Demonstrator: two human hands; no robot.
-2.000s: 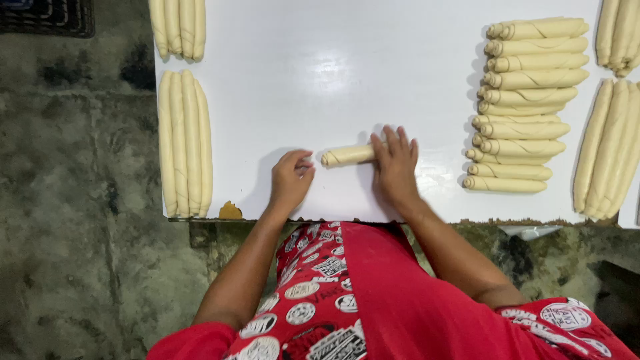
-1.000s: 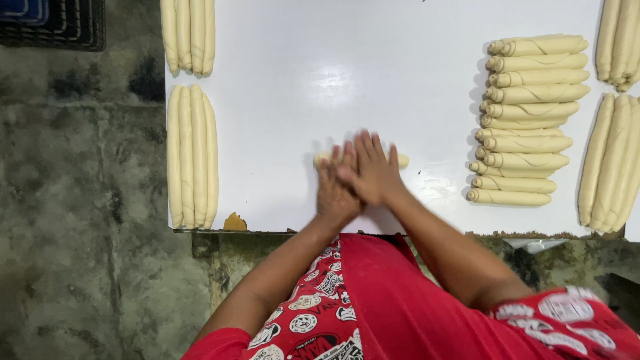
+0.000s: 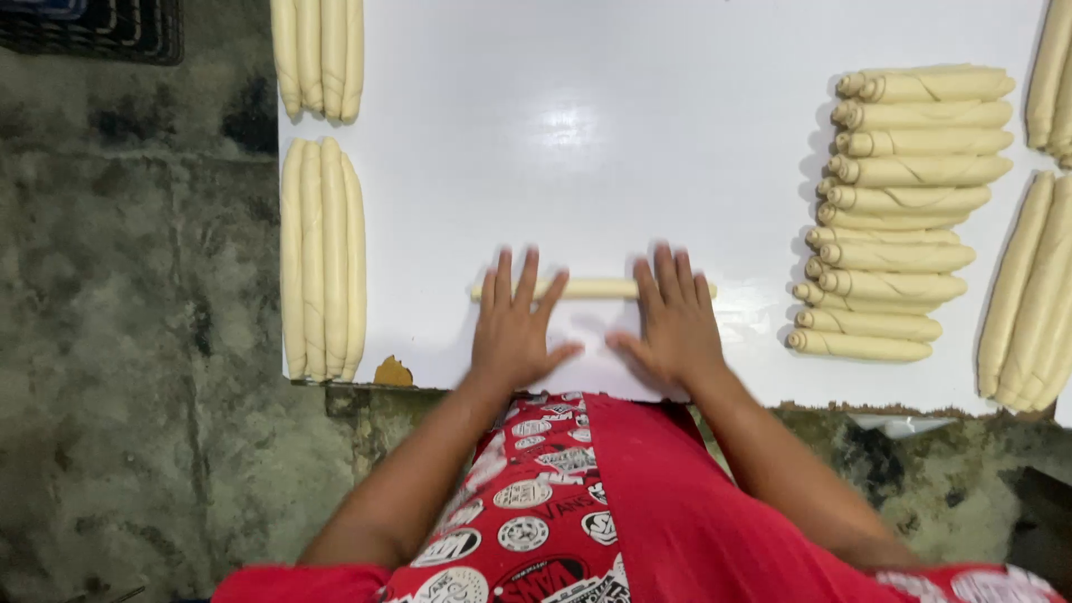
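Note:
A thin dough rope (image 3: 599,289) lies crosswise near the front edge of the white table (image 3: 586,184). My left hand (image 3: 517,322) rests flat over its left part, fingers spread. Over its right part lies my right hand (image 3: 680,322), also flat and slightly blurred. Between the hands the rope's middle shows, and both tips stick out a little past the fingers. To the right is a pile of short rolled dough pieces (image 3: 921,201) with spiral ends, lying crosswise.
Long dough ropes (image 3: 324,260) lie side by side along the left edge, with another group (image 3: 318,59) behind them. More long ropes (image 3: 1030,293) lie at the far right. The front edge has a chipped patch (image 3: 393,371). Black crates (image 3: 100,29) stand at the upper left.
My hands have moved apart from their overlapped place at the middle of the dough. The short, thick roll of two seconds ago is now a longer, thinner rope.

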